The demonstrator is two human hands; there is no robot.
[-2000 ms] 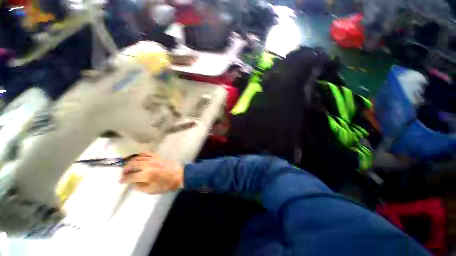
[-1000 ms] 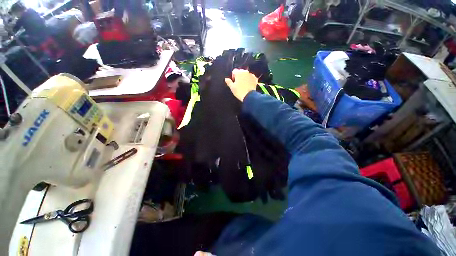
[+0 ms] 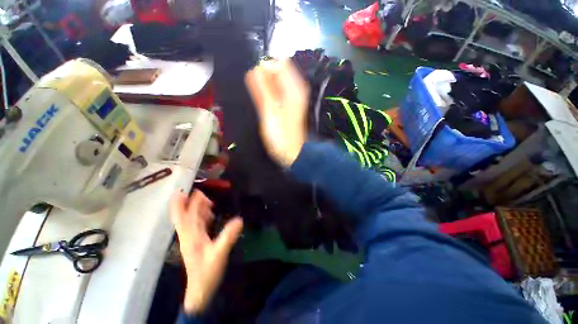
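Observation:
A large heap of black garments (image 3: 317, 218) with neon yellow-green stripes (image 3: 360, 126) lies ahead of me, right of the white table. My right hand (image 3: 279, 107) is raised over the heap and blurred. A blurred dark cloth (image 3: 234, 76) rises beside its fingers; whether the hand grips it cannot be told. My left hand (image 3: 201, 237) is lower, by the table's right edge, with fingers apart and nothing visible in it. Black-handled shears (image 3: 79, 250) lie on the table below the cream sewing machine head (image 3: 63, 145).
A small dark red tool (image 3: 149, 180) lies on the machine table (image 3: 136, 253). A blue bin (image 3: 431, 136) filled with cloth stands at right. A red crate (image 3: 478, 240) and a wicker basket (image 3: 525, 237) are at lower right. A red bag (image 3: 363, 26) is on the green floor.
My left hand has come up into view beside the table edge. My right hand has moved left, and a blurred dark cloth now rises beside it. The view has shifted slightly.

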